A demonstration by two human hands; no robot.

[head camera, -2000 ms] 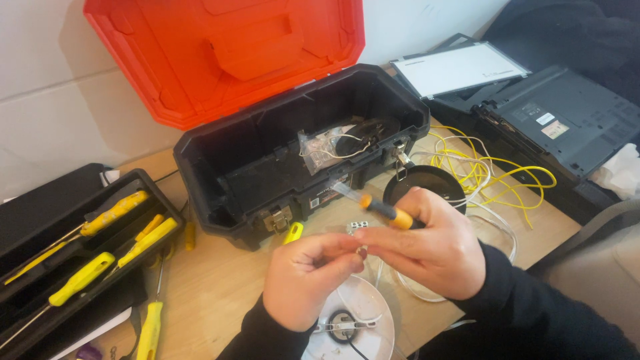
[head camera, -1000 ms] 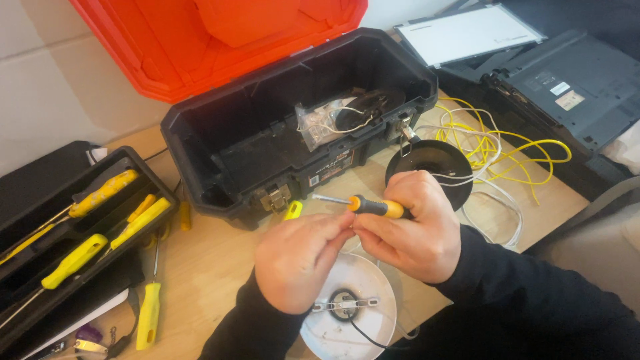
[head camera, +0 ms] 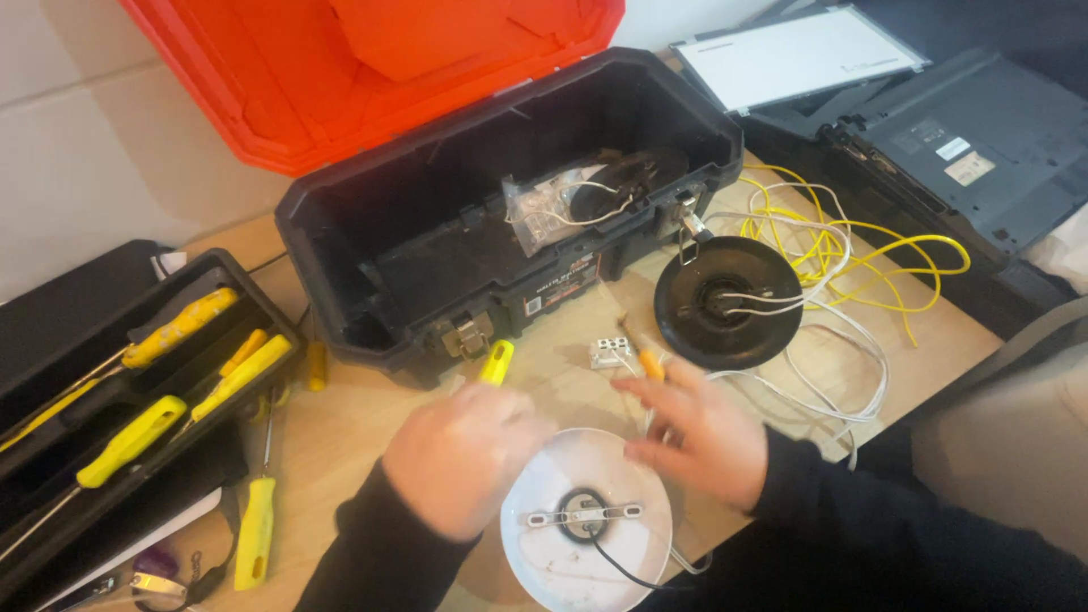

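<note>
My left hand (head camera: 467, 455), blurred, is above the table at the upper left rim of a white round lamp base (head camera: 544, 557) with a metal bracket and black cable; its fingers are hidden from view. My right hand (head camera: 701, 433) has its fingers spread near a screwdriver with an orange and yellow handle (head camera: 652, 364); whether it touches the handle is unclear. A white terminal block (head camera: 610, 353) with wires lies just left of the screwdriver's shaft. Beyond my right hand is a black round canopy (head camera: 731, 331) with white wires (head camera: 875, 382). A yellow-green handle (head camera: 496, 363) shows behind my left hand.
An open black toolbox (head camera: 408, 340) with a red lid (head camera: 280, 110) holds a plastic bag of parts (head camera: 544, 212). A black tray (head camera: 276, 319) of screwdrivers stands at left, another screwdriver (head camera: 255, 531) beside it. Yellow cable (head camera: 905, 242) and an upturned laptop (head camera: 986, 161) are at right.
My hands, together before, are now apart. The screwdriver, gripped in my right hand earlier, is lower, beside the terminal block. The right fingers have spread.
</note>
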